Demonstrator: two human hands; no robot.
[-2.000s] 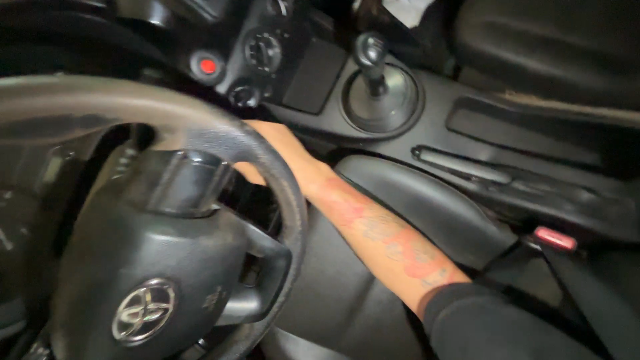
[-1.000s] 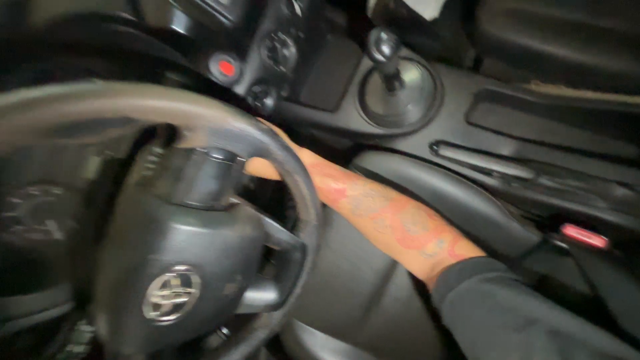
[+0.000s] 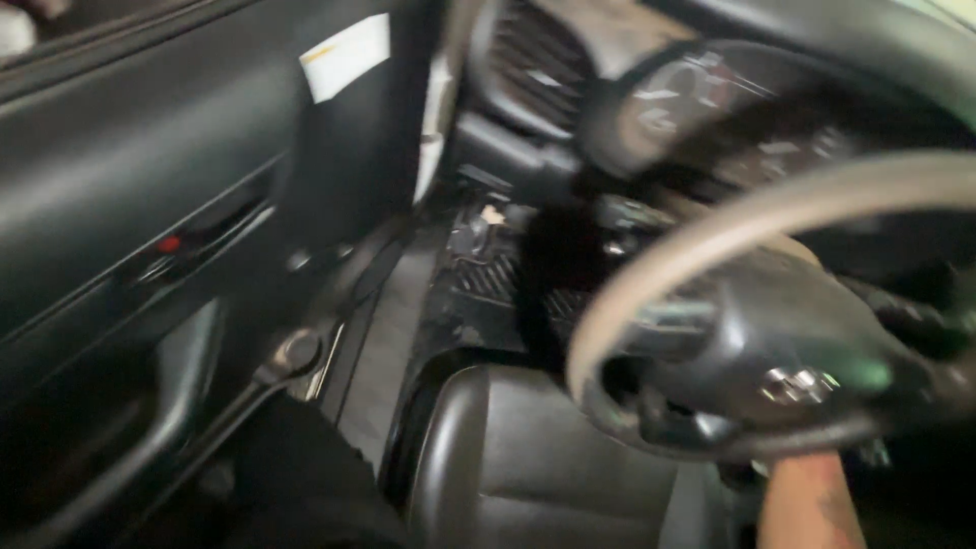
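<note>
The picture is blurred. A bare forearm with reddish and dark markings (image 3: 812, 503), apparently my right one, rises from the bottom edge at right. It runs up behind the lower rim of the steering wheel (image 3: 610, 313), which hides the hand, so whether it holds anything cannot be told. My left hand is not in view. The wheel hub (image 3: 823, 335) carries a shiny Toyota emblem (image 3: 801, 385). Beneath the wheel lies the black driver's seat cushion (image 3: 572, 457).
The car door panel (image 3: 114, 168) fills the left side, with a white label (image 3: 351, 57) and a door handle (image 3: 229, 221). Pedals (image 3: 488, 278) sit in the dark footwell. An air vent (image 3: 537, 61) and the instrument cluster (image 3: 686, 99) are above. Dark fabric (image 3: 297, 473) shows at lower left.
The view has swung left to the door and footwell; the gear lever and centre console have left it. Only part of the forearm shows now, and the hand partly seen before is hidden.
</note>
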